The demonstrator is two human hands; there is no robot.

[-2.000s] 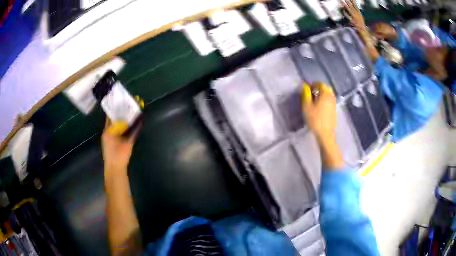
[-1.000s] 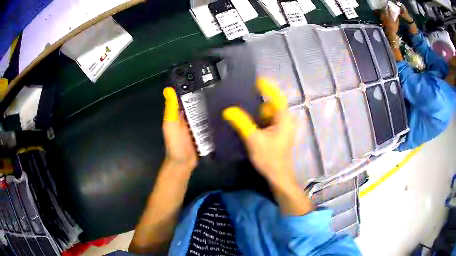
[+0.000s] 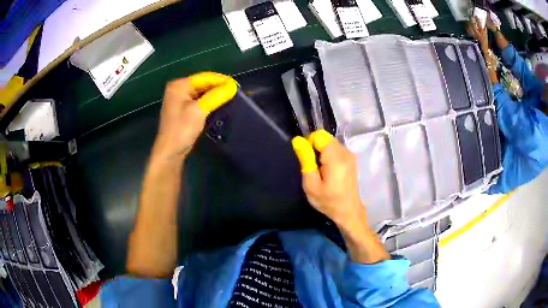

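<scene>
A dark smartphone [image 3: 255, 141] with its cover side up is held tilted over the dark bench. Round camera rings show near its upper left end. My left hand [image 3: 195, 111], with yellow finger cots, pinches its upper left end. My right hand [image 3: 324, 174], also with yellow finger cots, grips its right end. The label on the phone body is hidden under the dark cover. The large grey pocket tray [image 3: 408, 120] lies at the right, with dark panels [image 3: 468, 78] in its right-hand pockets.
A white phone box [image 3: 117, 63] lies on the green belt at upper left. More boxes with phones [image 3: 267, 30] line the belt's far side. Grey and black trays [image 3: 27, 240] stand at lower left. Another worker's blue sleeve [image 3: 520, 126] is at the right.
The cover, held apart in my right hand a second ago, now lies over the phone body. My left hand has moved up to its upper end. The view has shifted slightly.
</scene>
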